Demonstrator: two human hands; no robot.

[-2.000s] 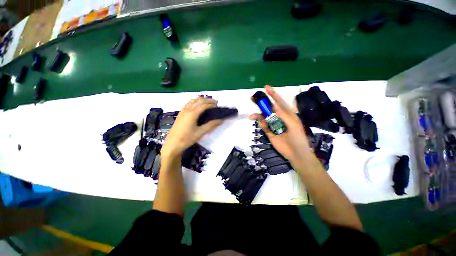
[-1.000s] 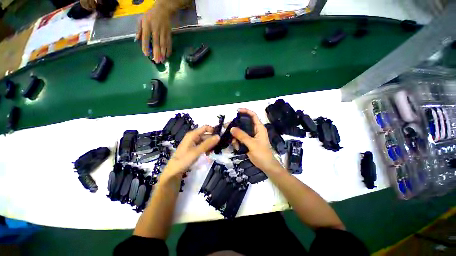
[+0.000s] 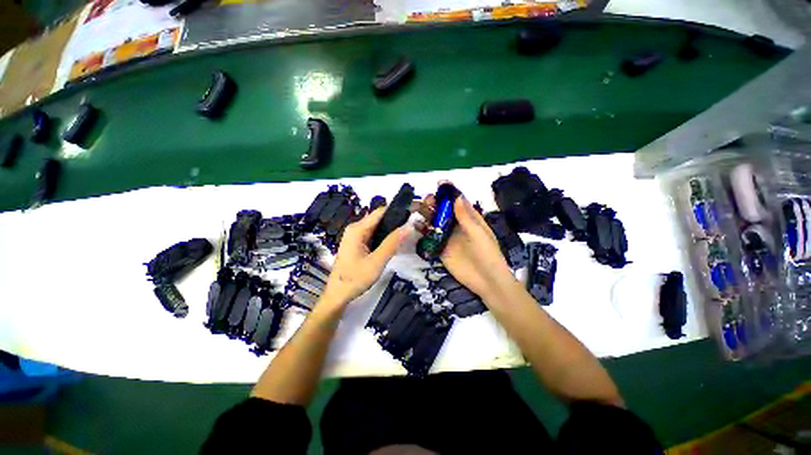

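Observation:
My left hand (image 3: 360, 262) holds a dark oblong cover (image 3: 393, 216) between thumb and fingers, above the middle of the white bench (image 3: 107, 267). My right hand (image 3: 471, 249) holds a half-built unit (image 3: 442, 211) with its shiny blue and green side showing. The two parts are close together; fingertips hide whether they touch. Black housing covers (image 3: 409, 324) lie side by side on the bench below my hands, with more rows (image 3: 244, 307) to the left.
A green conveyor belt (image 3: 249, 151) beyond the bench carries spaced black units (image 3: 505, 112). Bulkier black parts (image 3: 525, 203) lie right of my hands. Curved black parts (image 3: 180, 258) lie at left. A clear blister tray (image 3: 711, 191) stands at right, beside a grey metal post (image 3: 720, 129).
The unit in my right hand has turned so its blue side shows, and the part in my left hand is now held apart to its left. The other person's hand over the belt is gone.

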